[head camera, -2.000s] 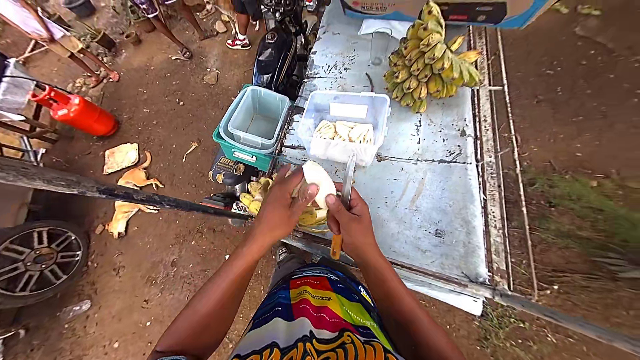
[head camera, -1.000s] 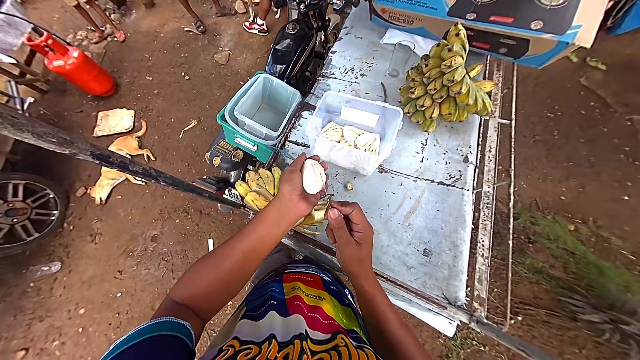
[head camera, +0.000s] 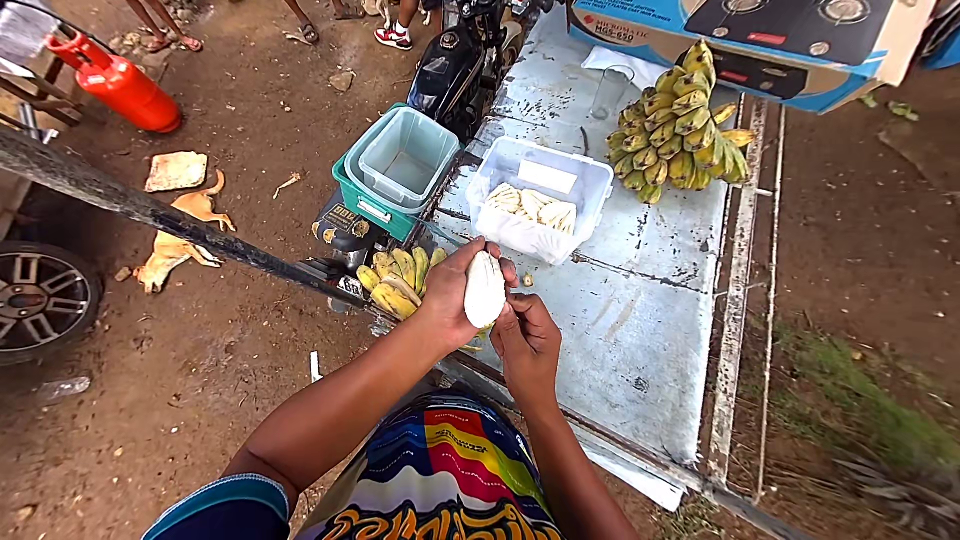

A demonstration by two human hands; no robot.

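Note:
A peeled, pale banana (head camera: 485, 290) with dark slits near its top lies in my left hand (head camera: 452, 300), whose fingers wrap it. My right hand (head camera: 529, 345) is bent close beside the banana's lower end; whether it grips the knife seen earlier is hidden. Just beyond both hands, a clear plastic container (head camera: 592, 217) on the metal-topped table holds several peeled pieces (head camera: 534, 210). Unpeeled yellow bananas (head camera: 394, 281) are heaped left of my left hand. A small stub (head camera: 528, 280) rests on the tabletop near my right fingers.
A large banana bunch (head camera: 675, 135), a drinking glass (head camera: 612, 94) and a stove box (head camera: 750, 45) occupy the table's far end. Nested bins (head camera: 409, 165) sit on a parked motorcycle (head camera: 450, 67). A dark pole (head camera: 187, 225) crosses at left; beyond are a dog (head camera: 176, 247) and a red gas cylinder (head camera: 127, 94).
The knife seen upright in my right hand two seconds ago no longer shows. The peeled banana has been turned in my left hand, and dark slits now show on it.

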